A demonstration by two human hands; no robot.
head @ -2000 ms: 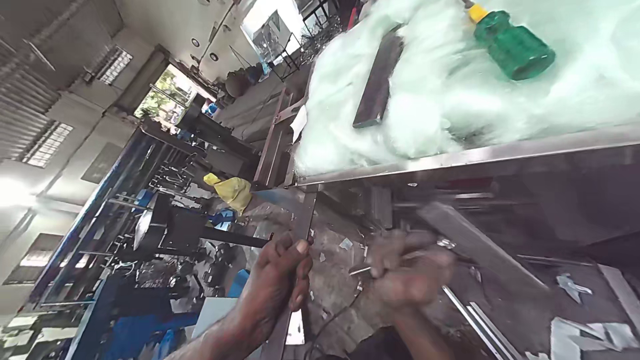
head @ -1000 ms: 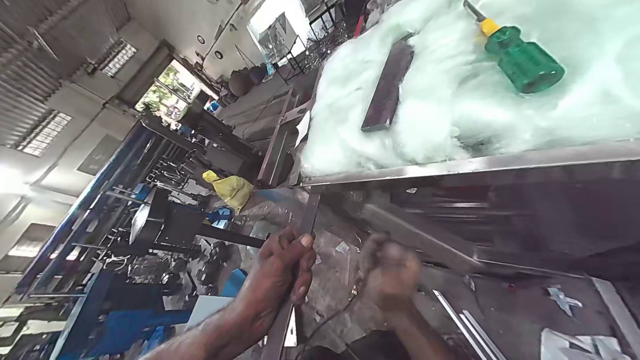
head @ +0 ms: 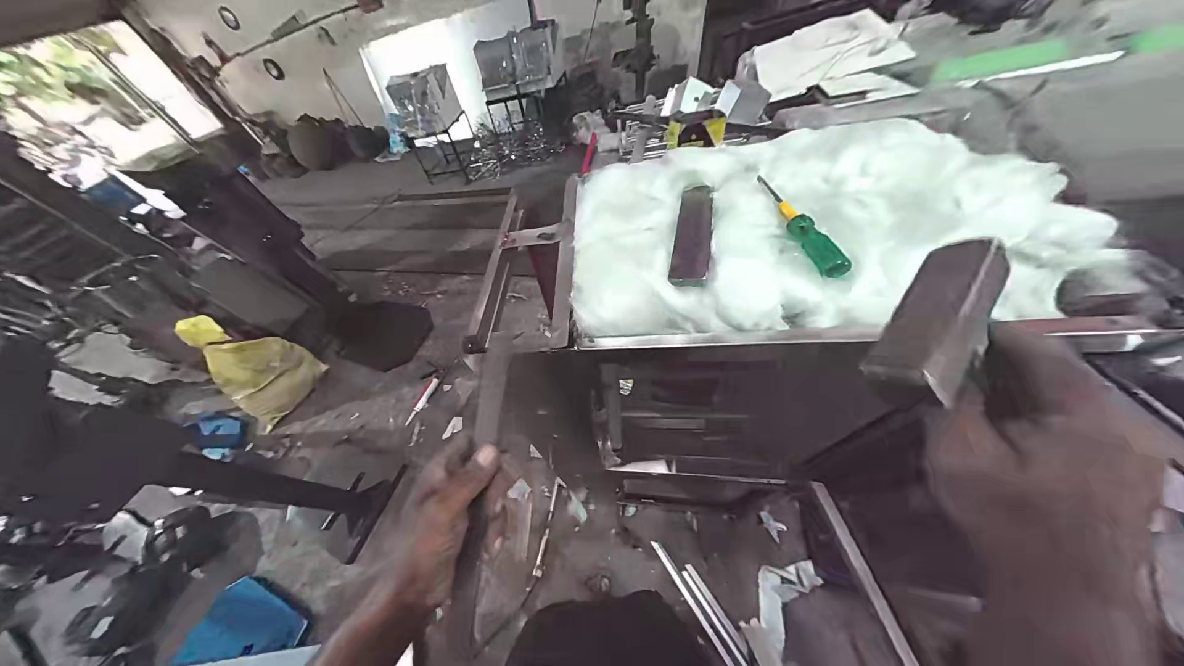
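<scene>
My left hand (head: pixel 458 504) is closed around a long, flat metal bar (head: pixel 492 398) that stands nearly upright in view, beside the left corner of a metal frame. My right hand (head: pixel 1027 453), blurred at the right, grips a dark rectangular block (head: pixel 939 310); whether it is a tool's head or a loose piece cannot be told. The block appears in front of the pale fibre wool (head: pixel 879 194) filling the frame's top. On that wool lie a short dark metal bar (head: pixel 692 236) and a screwdriver with a green and yellow handle (head: pixel 814 245).
The frame's metal edge (head: pixel 703 341) runs across the middle. Metal strips (head: pixel 698 601) and scraps lie low down. A yellow sack (head: pixel 264 370) and a blue object (head: pixel 242 622) are at the left. A tape measure (head: pixel 696 130) lies behind the wool.
My right hand has moved to the right and up from beside my left hand, and now holds the dark block. My left hand still grips the flat bar. The view has swung right.
</scene>
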